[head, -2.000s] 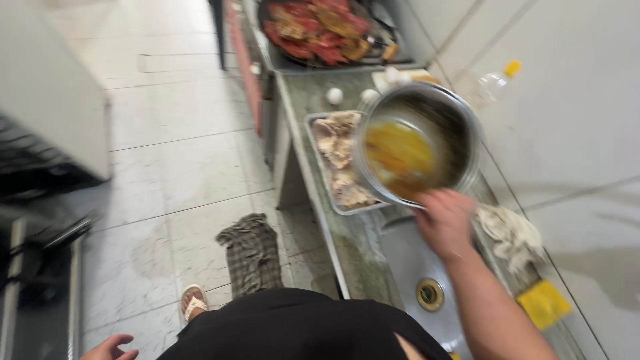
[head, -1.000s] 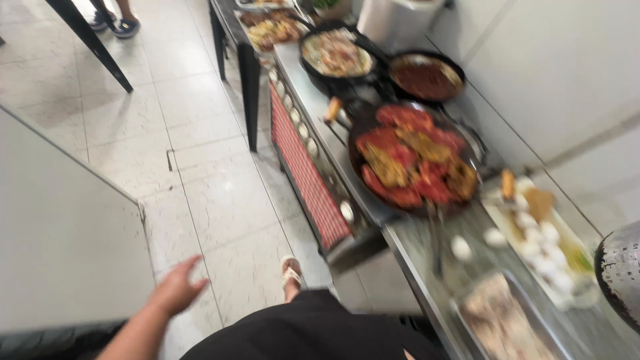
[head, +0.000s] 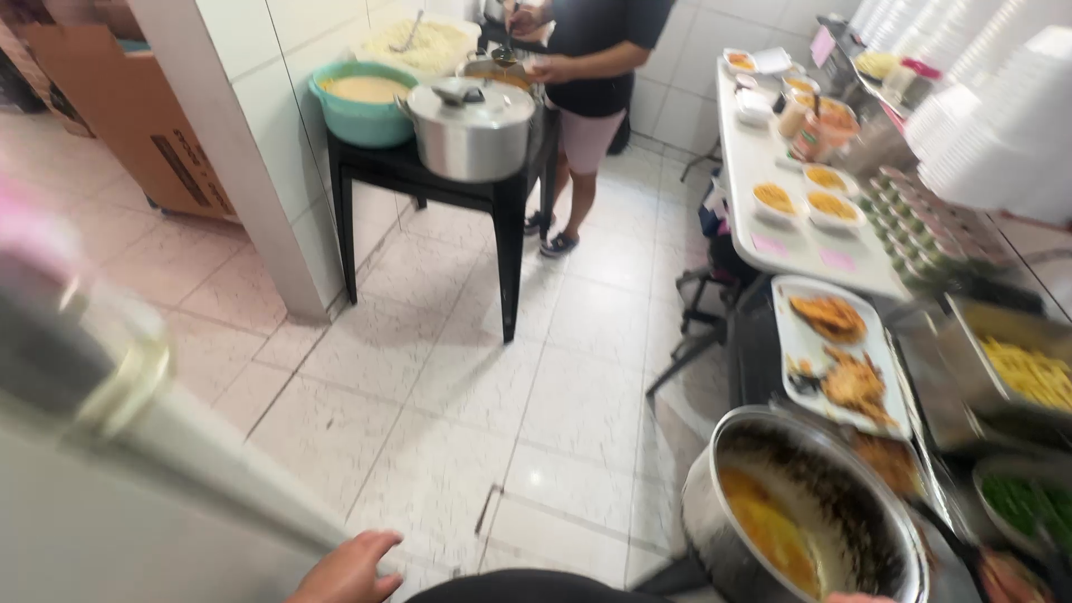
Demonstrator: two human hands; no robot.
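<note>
At the lower right, a metal pot [head: 808, 507] is tilted, with yellow-orange liquid inside and dark residue on its wall. Only the fingertips of my right hand [head: 858, 598] show, at the pot's lower rim. My left hand [head: 352, 569] is at the bottom, left of centre, in the air above the tiled floor, fingers apart and holding nothing. Just beyond the pot lies a white tray [head: 783, 352] with pieces of fried food [head: 854, 385].
A lidded aluminium pot [head: 475, 134] and a turquoise basin [head: 364, 96] stand on a black table; behind it a person [head: 595, 67] holds a ladle. A white table [head: 741, 201] bears food bowls. A pale appliance or panel edge [head: 226, 469] is close at left. Egg trays [head: 930, 226] stand right.
The view has moved away from the sink and stove to tables and another person. The pot, held by my right hand two seconds ago over the counter, is now beside the fried-food tray.
</note>
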